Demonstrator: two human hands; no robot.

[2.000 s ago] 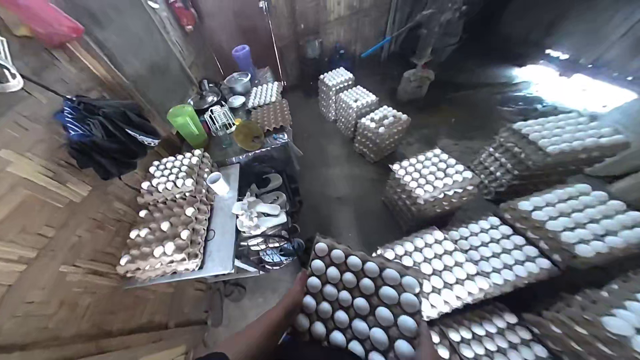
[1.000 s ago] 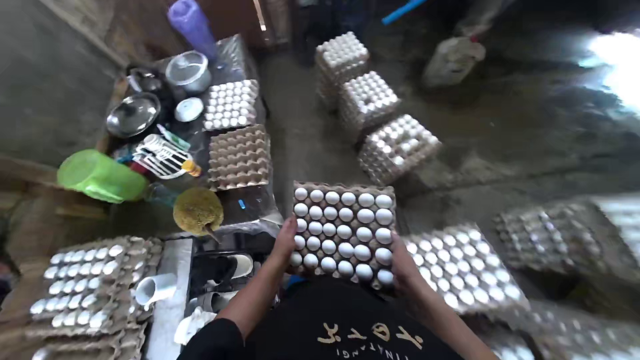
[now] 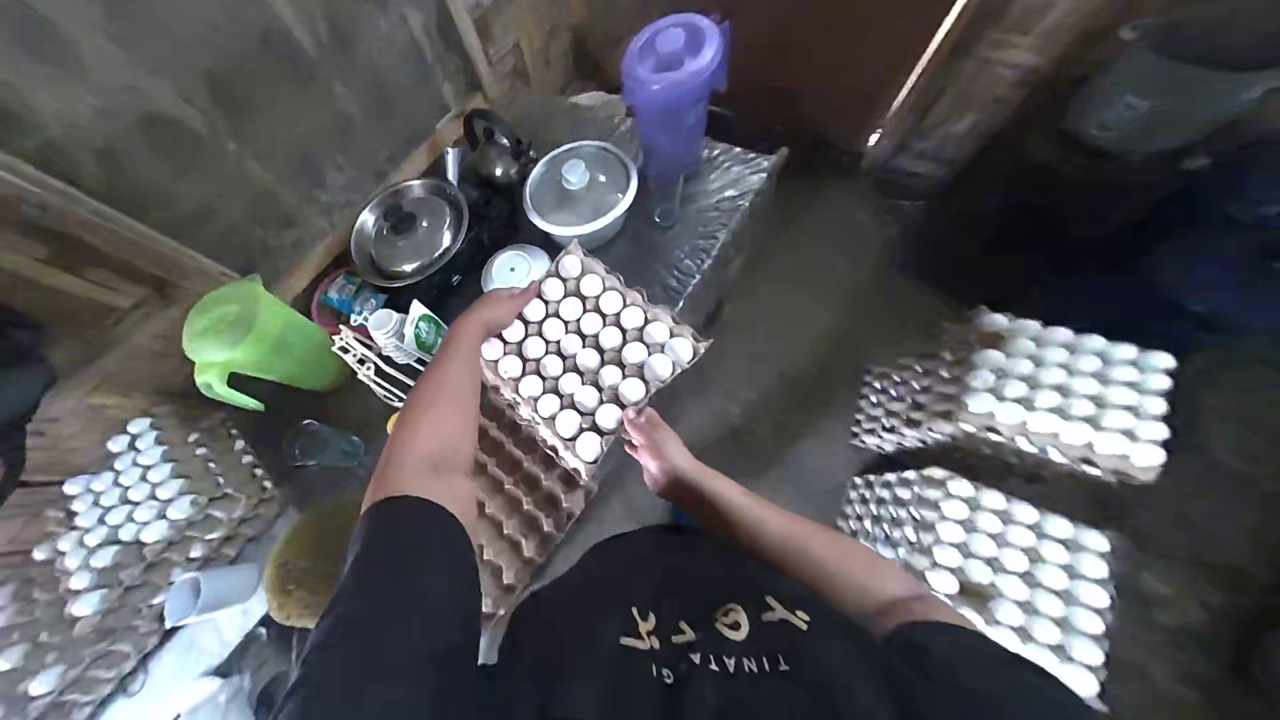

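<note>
A full cardboard tray of white eggs (image 3: 590, 350) is held between my hands, tilted over the table at the centre. My left hand (image 3: 500, 312) grips its upper left edge, thumb on the rim. At its lower right corner is my right hand (image 3: 655, 447), fingers against the edge. Below the tray lies an empty cardboard egg tray (image 3: 520, 500), partly covered. Whether the full tray rests on anything is hidden.
A lidded pot (image 3: 580, 190), a steel lid (image 3: 410, 232), a kettle (image 3: 495, 150) and a purple pitcher (image 3: 675, 95) stand behind. Left are a green pitcher (image 3: 260, 335) and egg trays (image 3: 130, 490). Stacked egg trays (image 3: 1060, 385) occupy the right.
Both hands have carried the full egg tray from above the floor, beside the stacks, to the table with the empty trays. The view has swung left.
</note>
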